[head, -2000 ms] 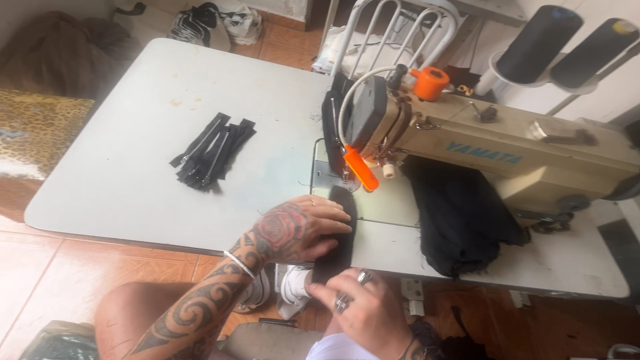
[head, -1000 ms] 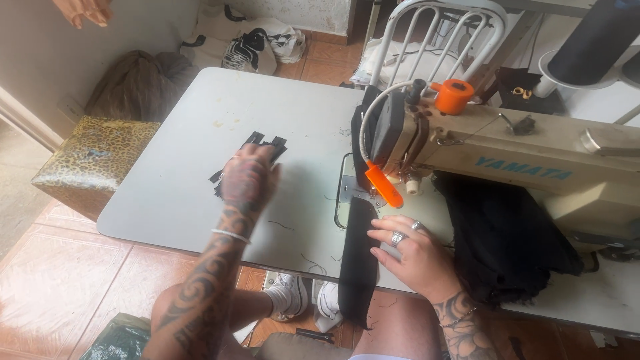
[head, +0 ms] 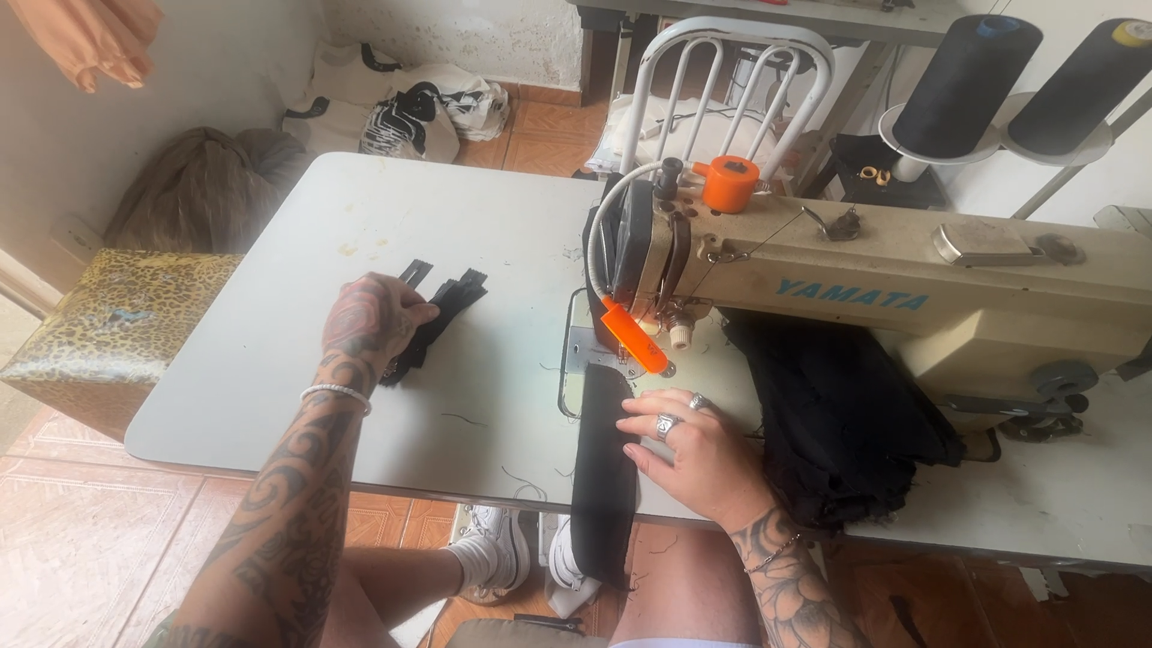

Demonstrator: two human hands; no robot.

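My left hand (head: 373, 315) is at the bundle of short black zippers (head: 447, 310) on the white table; thumb and fingers close on one zipper at the bundle's left side, its end showing past the knuckles. My right hand (head: 693, 450) lies with spread fingers at the right edge of a long black fabric strip (head: 603, 477). The strip's upper end is beside the needle plate (head: 589, 346) of the sewing machine (head: 837, 270), and its lower end hangs over the table's front edge. An orange lamp (head: 633, 337) hangs in front of the needle area.
A pile of black fabric (head: 837, 423) lies under the machine arm. Dark thread cones (head: 967, 90) stand at the back right. Behind the table is a white metal chair (head: 733, 45). A leopard-print box (head: 117, 324) stands left of the tabletop (head: 270, 234). Loose threads lie near the front edge.
My left hand has moved from the black strip to the zippers on the left. My right hand has moved up from the strip's lower part to beside its upper part. The view has shifted.
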